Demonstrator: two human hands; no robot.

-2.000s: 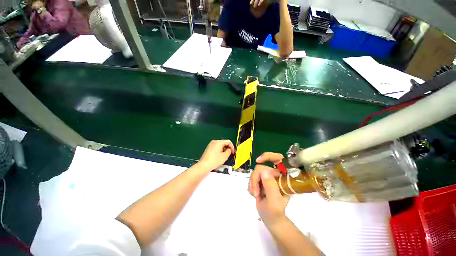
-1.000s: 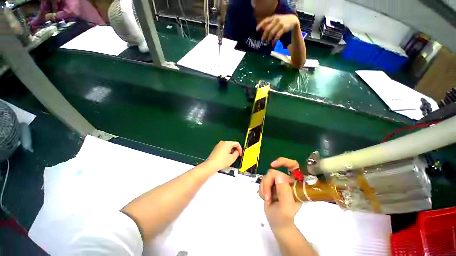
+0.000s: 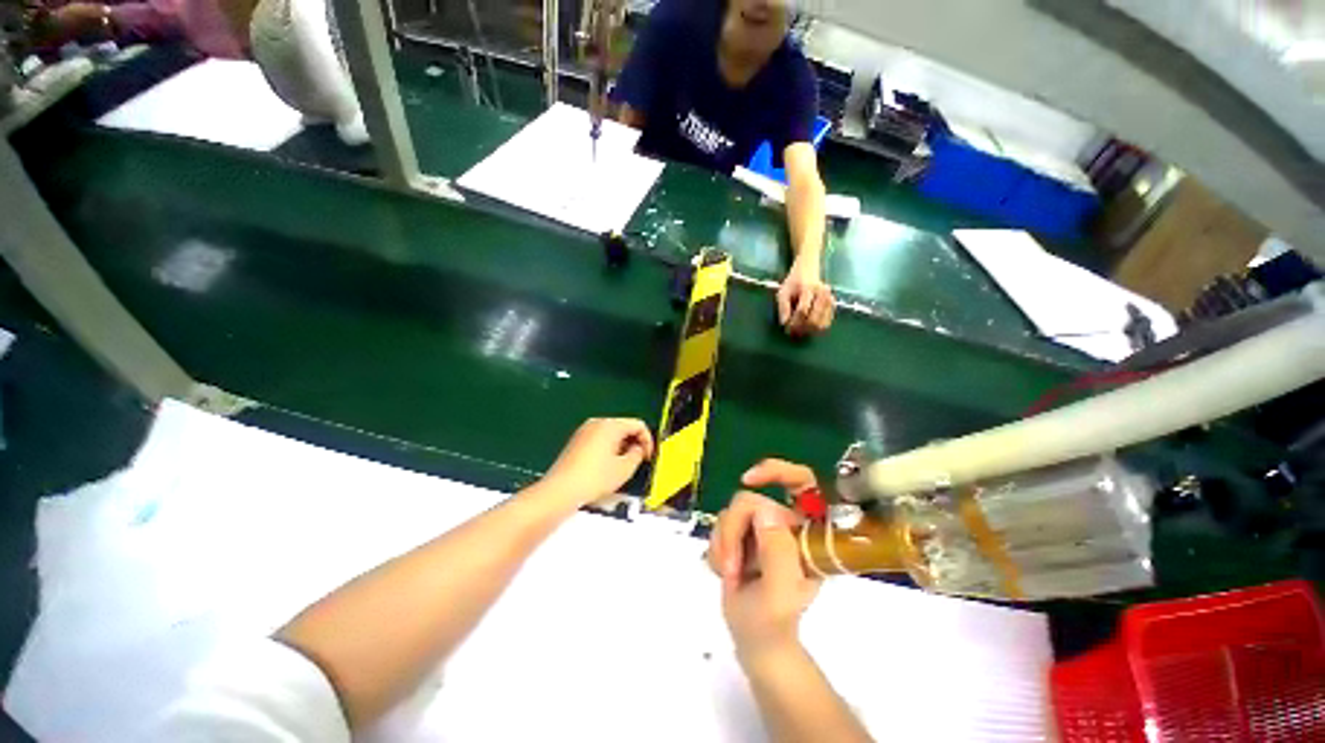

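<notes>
The glue dispensing gun, a brass-gold cylinder wrapped in clear plastic, comes in from the right with a pale hose above it. My right hand is at its left end, fingers curled around the narrow front, index finger raised near the red lever. The nozzle tip is hidden by the hand. My left hand rests at the bench edge beside the striped bar, fingers curled; whether it holds anything cannot be seen. White paper lies under both arms.
A yellow and black striped bar crosses the green conveyor. A red perforated basket stands at the lower right. Opposite, a person in dark blue reaches a hand over the belt edge. Small black units lie nearby.
The person opposite has lowered a hand from near the face onto the belt edge. The view has shifted. My hands keep nearly the same pose at the gun and the striped bar.
</notes>
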